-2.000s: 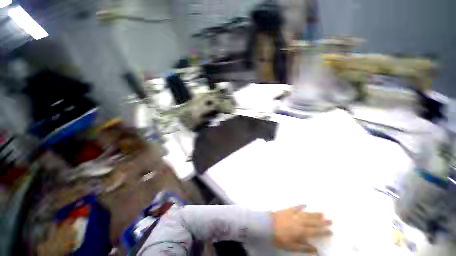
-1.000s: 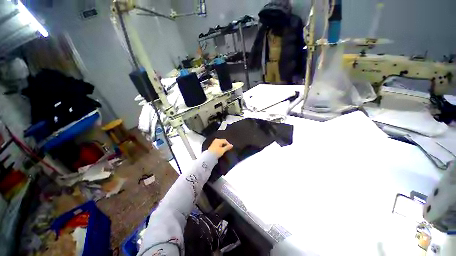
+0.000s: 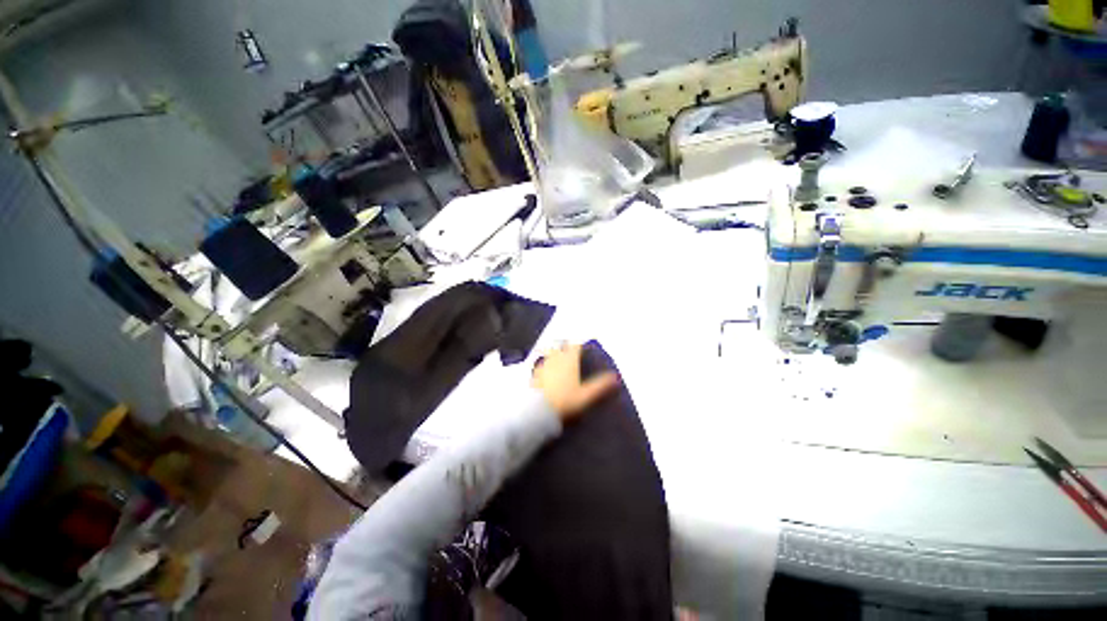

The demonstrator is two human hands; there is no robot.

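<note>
My left hand is at the upper end of a dark brown-black cloth panel, with its fingers on the cloth. The panel runs down from the hand past the table's front edge to the bottom of the picture. Another dark curved cut piece lies to the left on the white surface, apart from the hand. A small skin-coloured patch shows at the bottom edge beside the panel; it is too cut off to tell if it is my right hand.
The white JACK sewing machine stands at the right, with red-handled thread snips near its front. An older cream sewing machine and a clear plastic bag are behind. A machine with dark thread cones stands at the left.
The view has swung right, bringing the JACK machine into view. My left hand has moved from the dark cloth at the left towards me, and a panel now lies separate under it.
</note>
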